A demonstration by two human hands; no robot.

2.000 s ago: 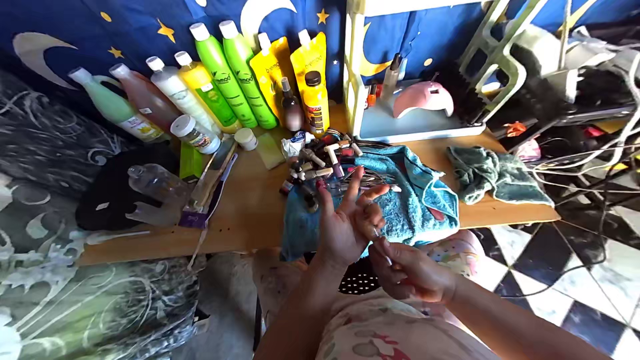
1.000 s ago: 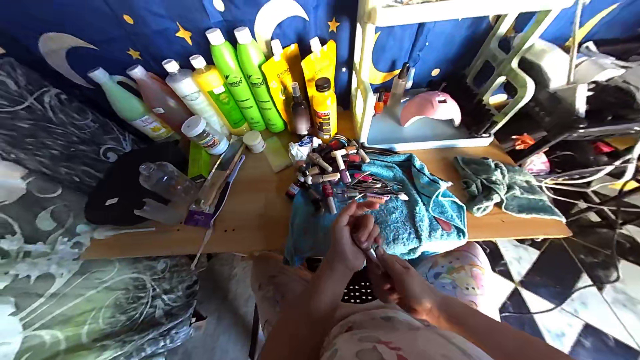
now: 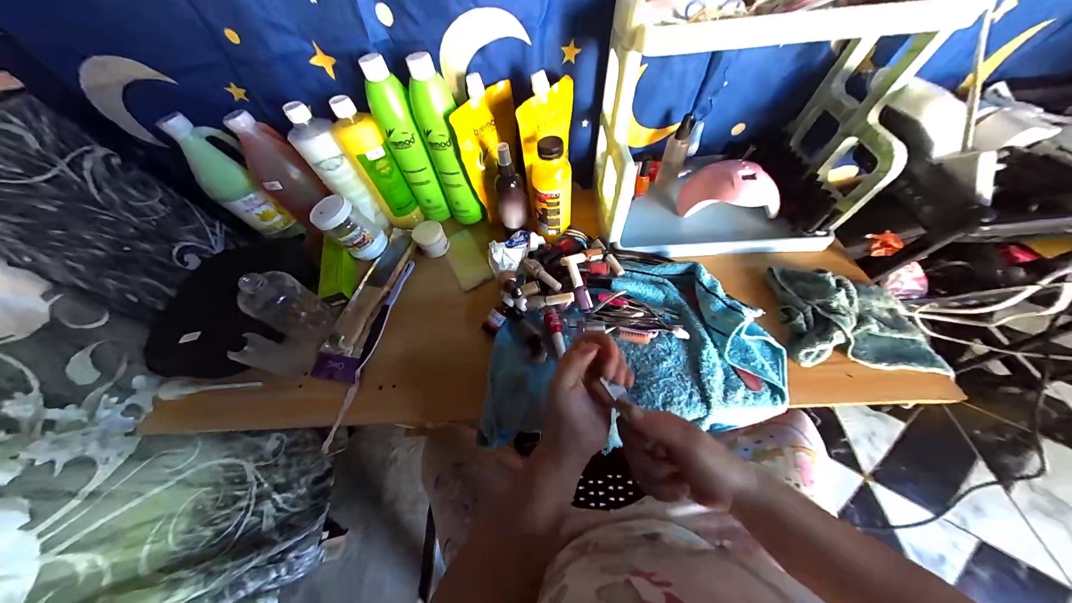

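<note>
My left hand (image 3: 582, 398) is raised over my lap with its fingers curled in, just in front of the table edge. Against its fingers, my right hand (image 3: 674, 452) pinches a small slim item (image 3: 614, 389) that shows pale at its tip; its kind is too small to tell. A light blue strip (image 3: 614, 431) hangs between the hands. Behind them a blue terry towel (image 3: 678, 368) lies on the table, bearing a heap of nail polish bottles (image 3: 553, 299) and several thin metal tools (image 3: 632, 314), with a small pink-backed brush (image 3: 638, 336) beside them.
Tall bottles (image 3: 402, 138) and yellow pouches (image 3: 486, 134) line the back of the wooden table (image 3: 419, 352). A white shelf rack (image 3: 720, 243) holds a pink nail lamp (image 3: 729, 188). A knotted green cloth (image 3: 846, 318) lies right; a clear plastic bottle (image 3: 285, 306) lies left. Cables (image 3: 997, 306) hang at the far right.
My left hand's fingers, spread two seconds ago, are now curled in. Both hands remain close together over my lap.
</note>
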